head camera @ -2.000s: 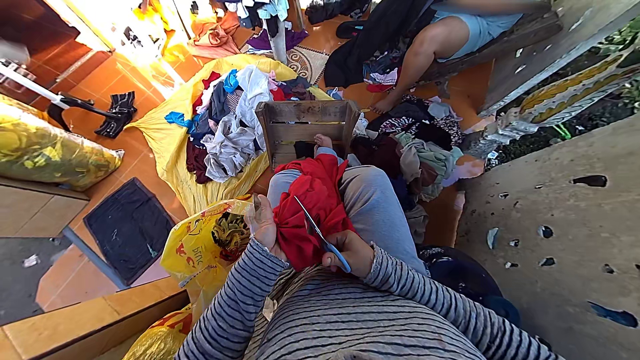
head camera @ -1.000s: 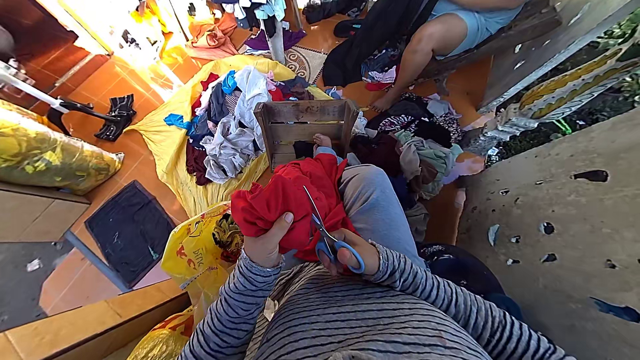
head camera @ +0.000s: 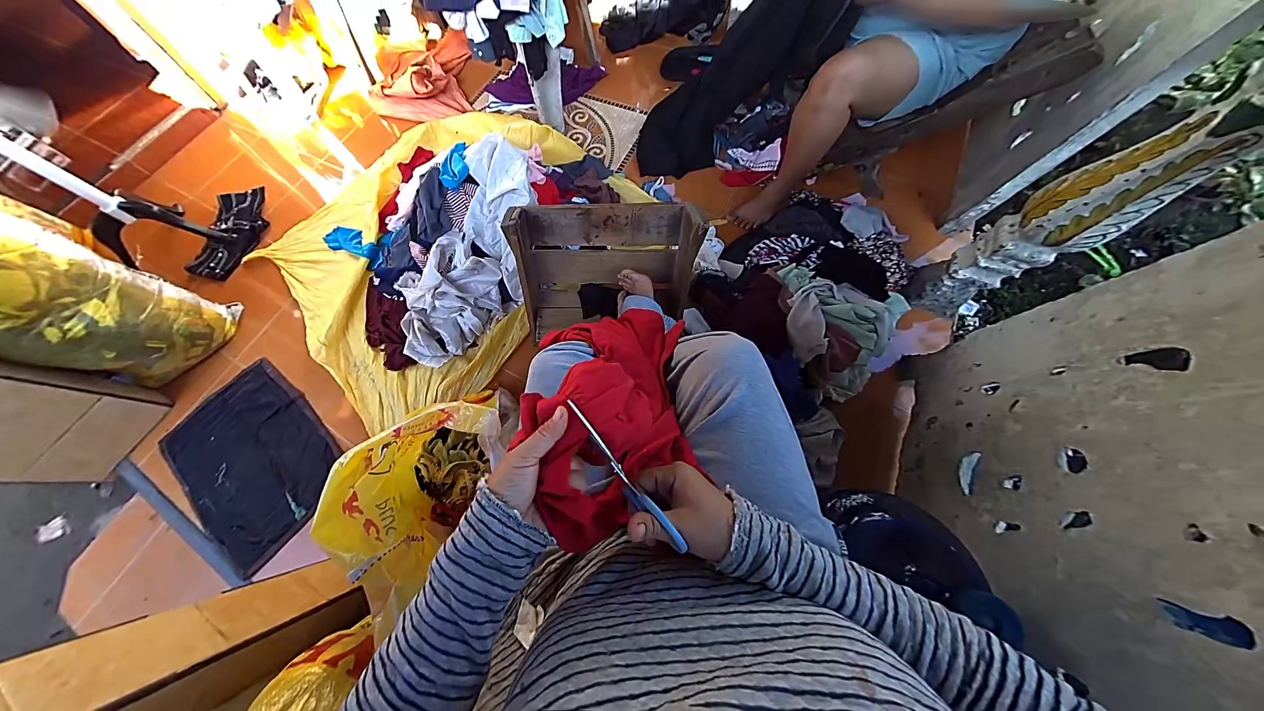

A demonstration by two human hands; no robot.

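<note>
Red cloth [head camera: 622, 380] lies across my lap and hangs between my knees. My left hand [head camera: 528, 464] grips its left edge, thumb on top. Scissors with blue handles [head camera: 652, 509] are in my right hand [head camera: 686, 509]; their blades point up and left over the cloth, nearly together. Whether the blades touch the fabric is hard to tell. My right fingers partly hide the handles. Beside my left hand is a yellow plastic bag [head camera: 380, 504] with dark and yellow cloth scraps in it.
A wooden crate-like stool [head camera: 602, 225] stands beyond my knees, between a garment pile on a yellow sheet [head camera: 346, 326] and another clothes pile [head camera: 839, 316]. Another person's bare leg [head camera: 829, 109] is at upper right. A concrete wall [head camera: 1106, 444] with holes borders the right side.
The red cloth, bunched up at my left hand one second ago, now lies lower and more spread out. The scissor blades have gone from spread to nearly together.
</note>
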